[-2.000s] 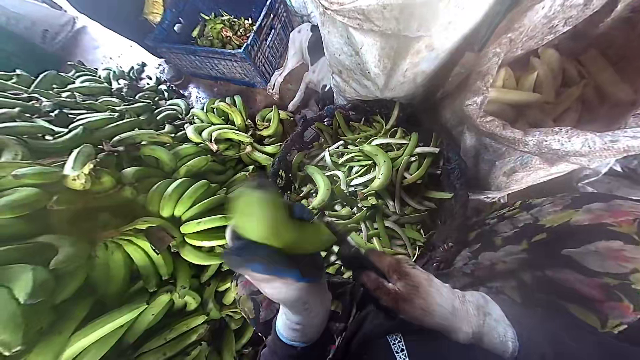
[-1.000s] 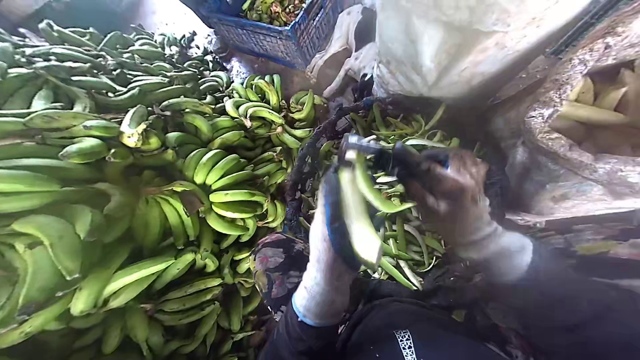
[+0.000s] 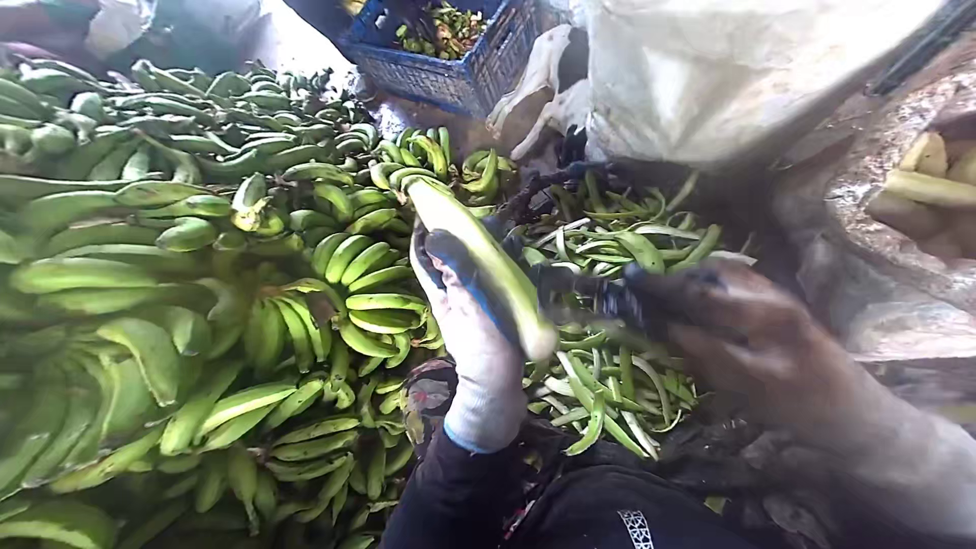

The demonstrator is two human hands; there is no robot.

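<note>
My left hand (image 3: 476, 328), in a white glove with a dark blue coated palm, is closed around a partly peeled green plantain (image 3: 484, 259), which slants down from upper left to lower right. Pale flesh shows along its upper side. To the right, my blurred right hand (image 3: 724, 328) grips a dark-handled tool (image 3: 595, 293) close to the plantain; motion blur hides the tool's working end. Beneath both hands lies a heap of green peel strips (image 3: 602, 396) in a dark-rimmed container.
A large pile of green plantain bunches (image 3: 366, 267) covers the left side. A blue plastic crate (image 3: 457, 80) with scraps stands at the top. A whitish sack (image 3: 671, 84) is behind the peels, and an open sack (image 3: 854, 198) with peeled plantains (image 3: 934, 187) is at right.
A piece of peel hanging beside the plantain one second ago is off it now. My right hand has moved away from the plantain to the right. The view has shifted.
</note>
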